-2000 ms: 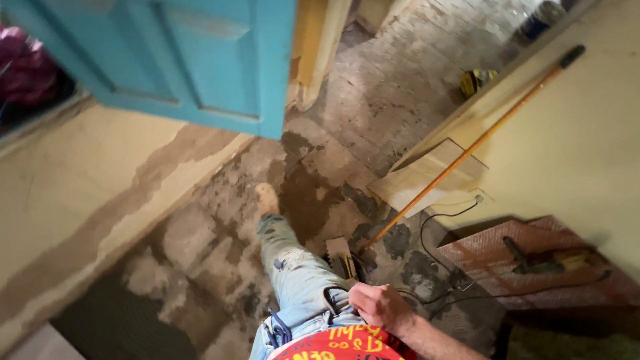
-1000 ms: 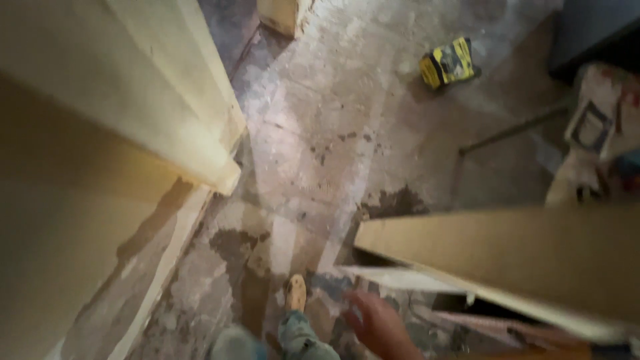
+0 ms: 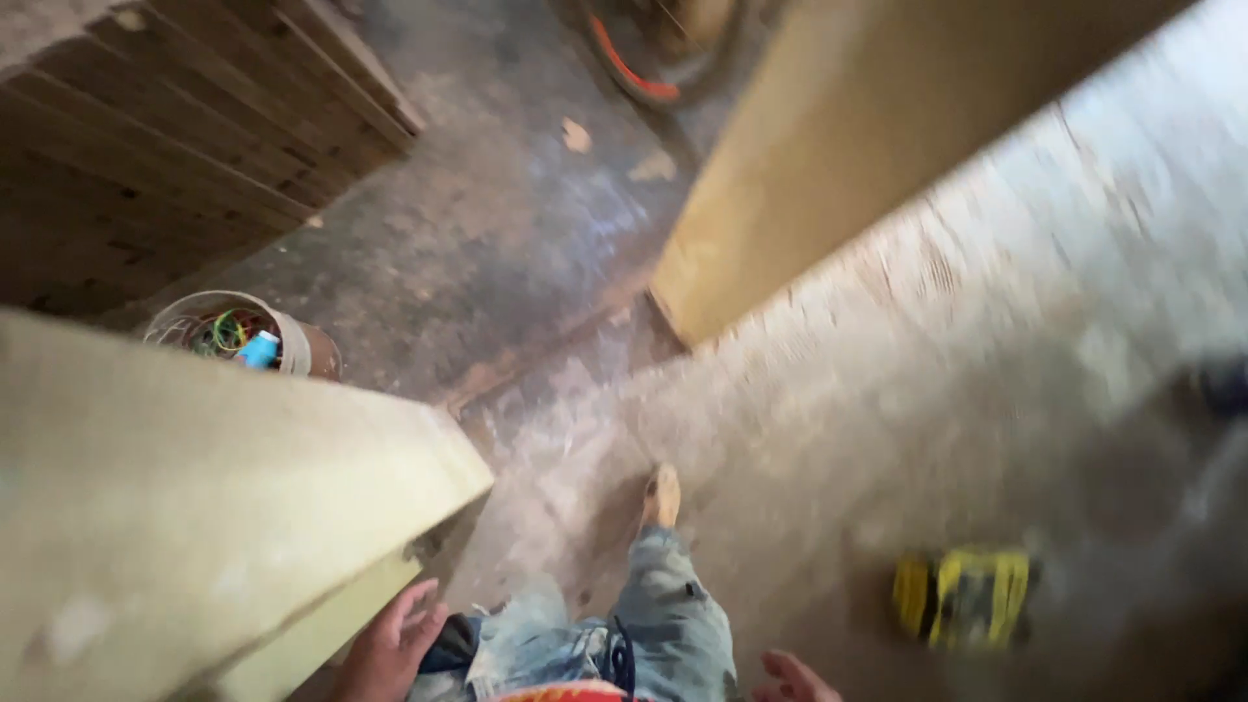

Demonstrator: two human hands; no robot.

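Observation:
My left hand (image 3: 390, 643) hangs beside my left thigh at the bottom, its fingers apart and nothing in them, close to the pale wall end (image 3: 390, 448). My right hand (image 3: 795, 678) shows only in part at the bottom edge, with its fingers spread and no object visible in them. Between the hands are my stained jeans (image 3: 673, 604), and one tan shoe (image 3: 663, 495) is on the dusty floor. A yellow and black object (image 3: 965, 597), blurred, lies on the floor to the right of my right leg.
Ahead, a doorway opens between the left wall end and another wall end (image 3: 721, 283), with a threshold strip (image 3: 526, 356) across the floor. Beyond it stand a bucket (image 3: 310, 351) holding coloured wires and a blue bottle, a wooden plank structure (image 3: 195, 146) and a wheel with an orange mark (image 3: 634, 68).
The view has swung left and moved forward to a doorway. My left hand has come into view. The yellow and black object, upper right a second ago, is now at lower right.

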